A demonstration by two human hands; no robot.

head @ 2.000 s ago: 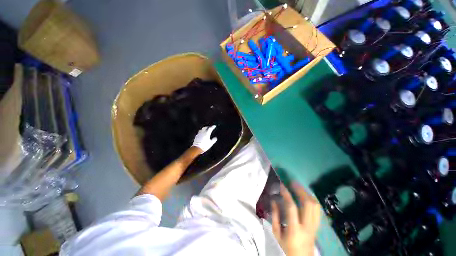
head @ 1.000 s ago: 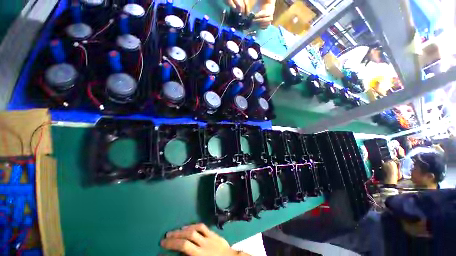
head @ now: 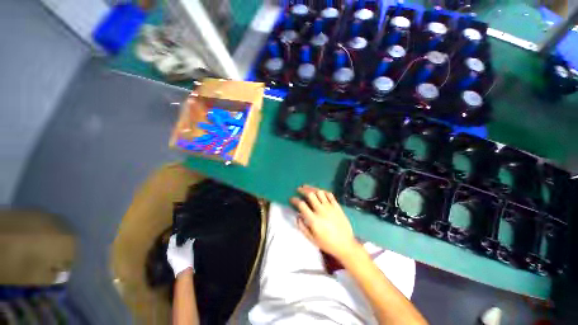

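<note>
My left hand point(head: 181, 255), in a white glove, is inside the large brown carton point(head: 136, 212) of black parts. Its fingers are at a black housing point(head: 190, 222) near the carton's upper part; the picture is blurred and I cannot tell whether they grip it. My bare right hand point(head: 324, 220) rests palm down on the green bench's front edge with its fingers apart, holding nothing. To its right, empty black housings point(head: 366, 185) lie in two rows on the bench, green showing through their round holes.
An open carton point(head: 251, 133) of blue cells stands at the bench's left. Filled units point(head: 383, 84) with silver discs stand on a blue sheet behind the housings. A metal post point(head: 212, 38) rises at the back left. Another brown carton point(head: 35, 247) is at the far left.
The view has swung back down and left, so the shell carton and my gloved left hand show again. My right hand is still on the bench. The housing rows look the same.
</note>
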